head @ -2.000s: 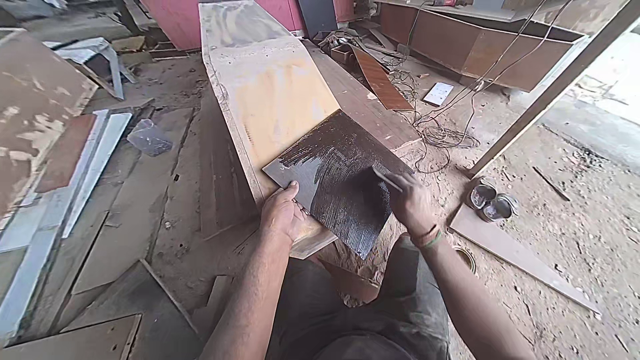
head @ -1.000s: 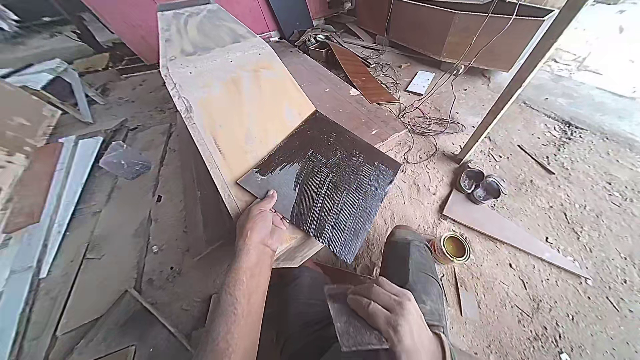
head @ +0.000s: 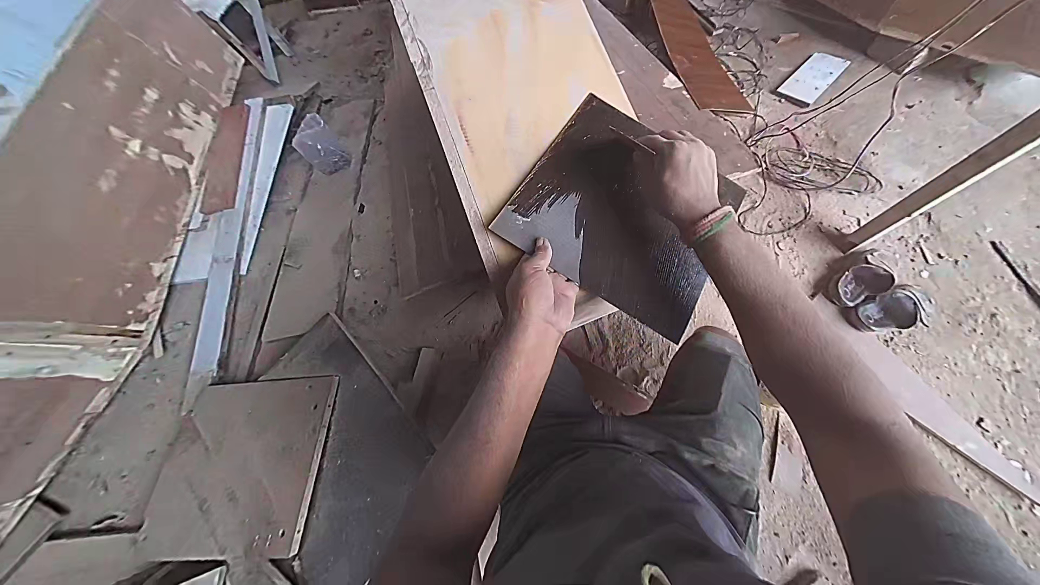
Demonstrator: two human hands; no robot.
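A square dark panel [head: 626, 244] lies tilted across the near end of a long wooden piece with a yellowish face [head: 520, 73]. Dark wet-looking coating covers most of it; a grey bare patch shows near its left corner. My left hand [head: 544, 288] grips that left edge, thumb on top and fingers beneath. Over the panel's upper right part, my right hand [head: 682, 175] is closed on a thin flat spreader [head: 632, 140], mostly hidden by the fingers. A coloured band circles my right wrist.
Two joined round containers [head: 877, 296] stand on the dirt floor at the right, beside a long tapered board [head: 951, 406]. Tangled cables [head: 812, 171] and a slanted post [head: 951, 179] are at the upper right. Wooden boards [head: 244, 463] and pale strips [head: 223, 284] lie at the left.
My right hand, low near my knee with the spreader one second ago, is back over the panel's upper right part. My left hand keeps its hold on the panel's edge. The view has shifted.
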